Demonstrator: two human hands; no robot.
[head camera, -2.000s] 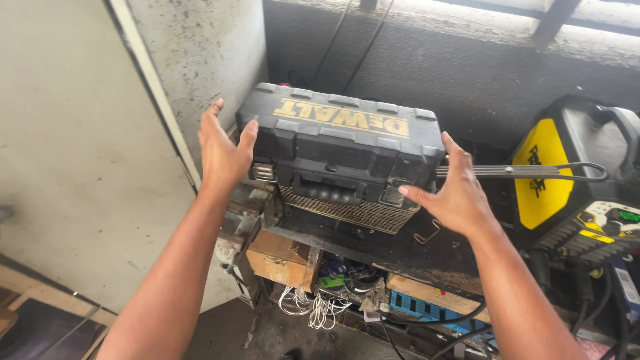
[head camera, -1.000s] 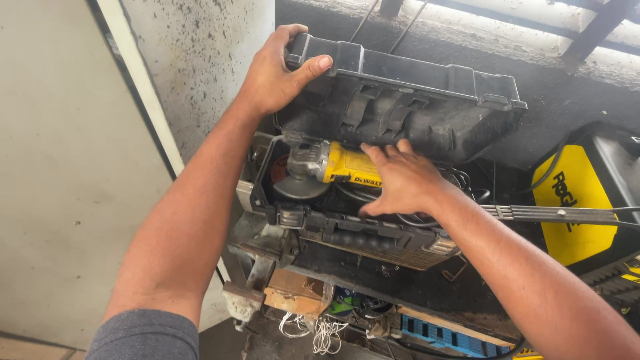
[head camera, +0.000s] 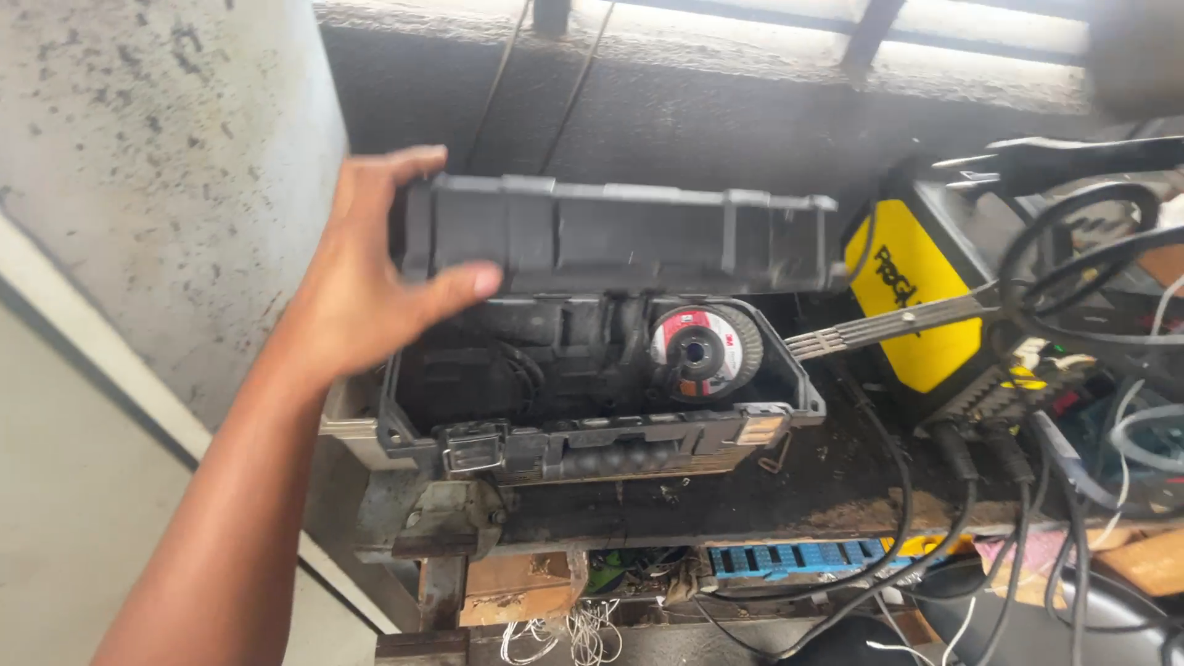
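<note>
My left hand grips the left end of the raised lid of a black DeWalt plastic tool case, thumb on its near side and fingers behind. Below the lid, the body of the tool case stands open on the bench. A flap disc with a red and white label stands in the right part of the case, beside more discs. Dark moulded compartments fill the left part, where shadow hides detail. The angle grinder does not show in the case. My right hand is out of view.
A yellow and black welding machine stands at right, with cables hanging over the bench edge. A bundle of thin metal rods lies between it and the case. A speckled pale panel rises at left. Below are a cardboard box and white cords.
The yellow angle grinder, inside the case under my right hand a second ago, no longer shows there. My right hand has left the view. The lid has come lower, still in my left hand.
</note>
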